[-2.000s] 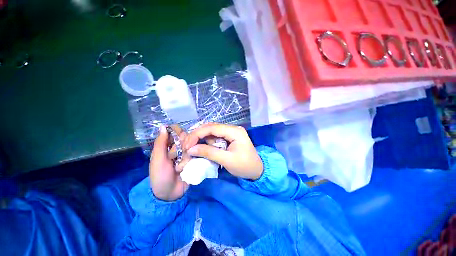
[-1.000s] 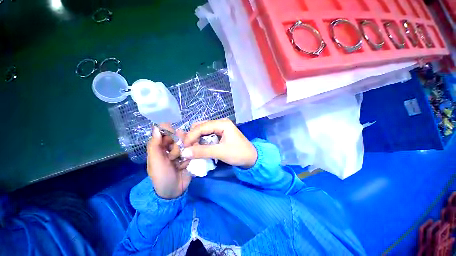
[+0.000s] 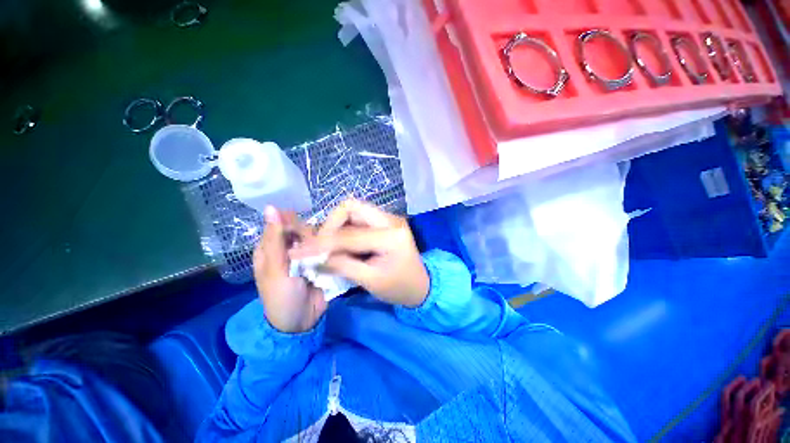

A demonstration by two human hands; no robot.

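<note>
My left hand (image 3: 287,277) and my right hand (image 3: 372,255) meet in front of my body, below the bottle. Both are bare and slightly blurred. A crumpled white cloth (image 3: 332,282) lies between them, pinched by my right fingers against my left hand. My left fingers are curled around a small dark metal part, mostly hidden, which looks like the watch case seen earlier. The translucent white bottle (image 3: 281,183) stands just beyond my hands, its round flip lid (image 3: 180,152) open to the left.
Loose rings (image 3: 142,114) lie on the green bench top (image 3: 78,199). Thin slivers lie on the mesh mat (image 3: 351,164). The red tray (image 3: 554,117) holds several rings, over white sheets (image 3: 589,234). A blue bin (image 3: 693,208) and red holders (image 3: 755,402) are at right.
The white cloth has moved from below my right hand to between both hands, and the metal ring is now mostly hidden. My right fingers have shifted over my left. The view has shifted slightly.
</note>
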